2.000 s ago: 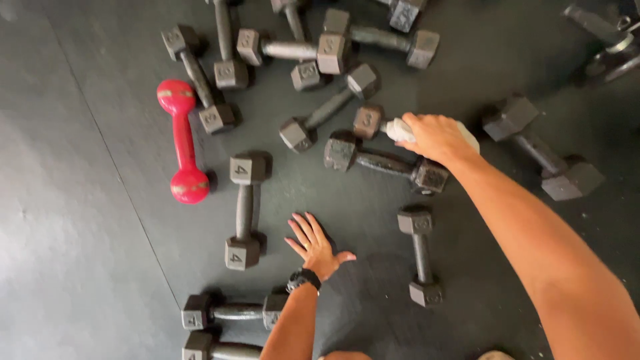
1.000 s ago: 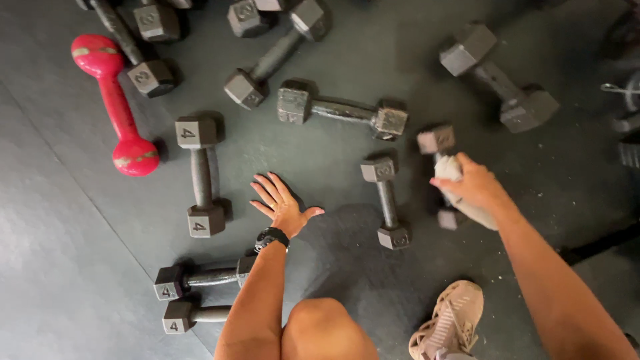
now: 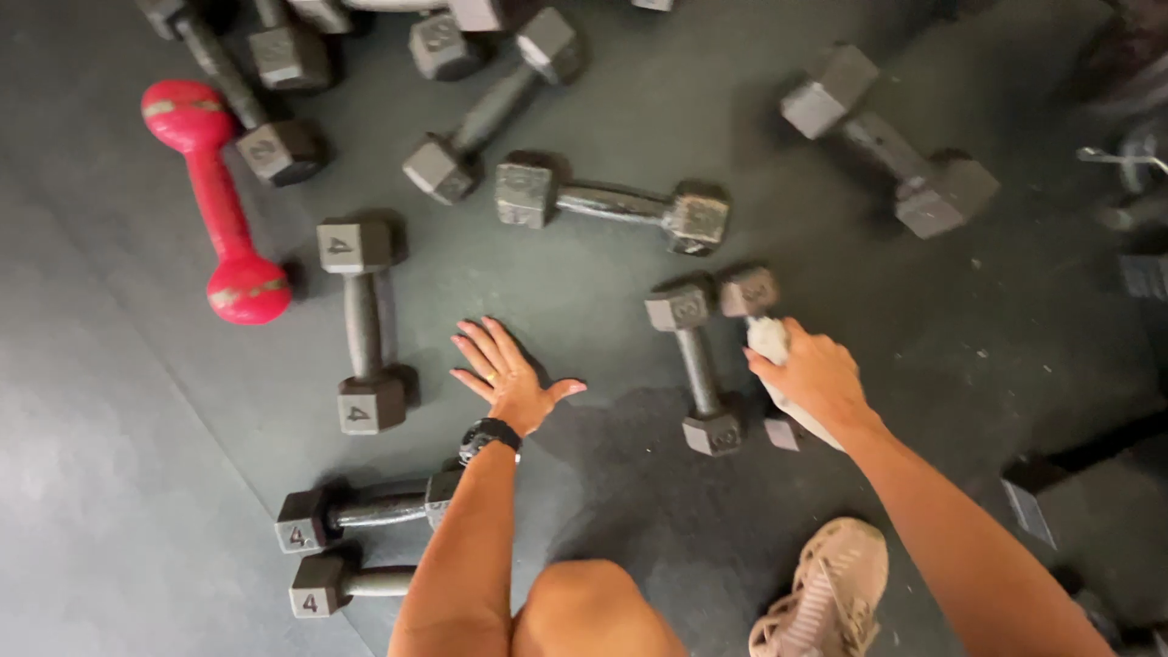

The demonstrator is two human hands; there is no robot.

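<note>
My right hand (image 3: pixel 812 374) grips a small hex dumbbell (image 3: pixel 750 291) by its handle through a white cloth (image 3: pixel 769 339); the dumbbell's two heads show past the cloth. Just left of it, nearly parallel, lies another hex dumbbell (image 3: pixel 701 372) marked 3. My left hand (image 3: pixel 513 379) rests palm down on the black rubber floor (image 3: pixel 584 292), fingers spread and holding nothing, with a black watch (image 3: pixel 490 440) on the wrist. A hex dumbbell marked 4 (image 3: pixel 363 326) lies to the left of that hand. Above both hands is a worn hex dumbbell (image 3: pixel 611 203).
At the left lies a red dumbbell (image 3: pixel 219 210). Two dumbbells marked 4 (image 3: pixel 379 511) sit by my left forearm, partly covered. Several more hex dumbbells (image 3: pixel 497 109) are along the top, one at upper right (image 3: pixel 885 146). My shoe (image 3: pixel 826 593) is at the bottom.
My right hand has brought the cloth-wrapped dumbbell from above the worn dumbbell down to beside the small one marked 3. My left hand stays on the floor. The view has shifted.
</note>
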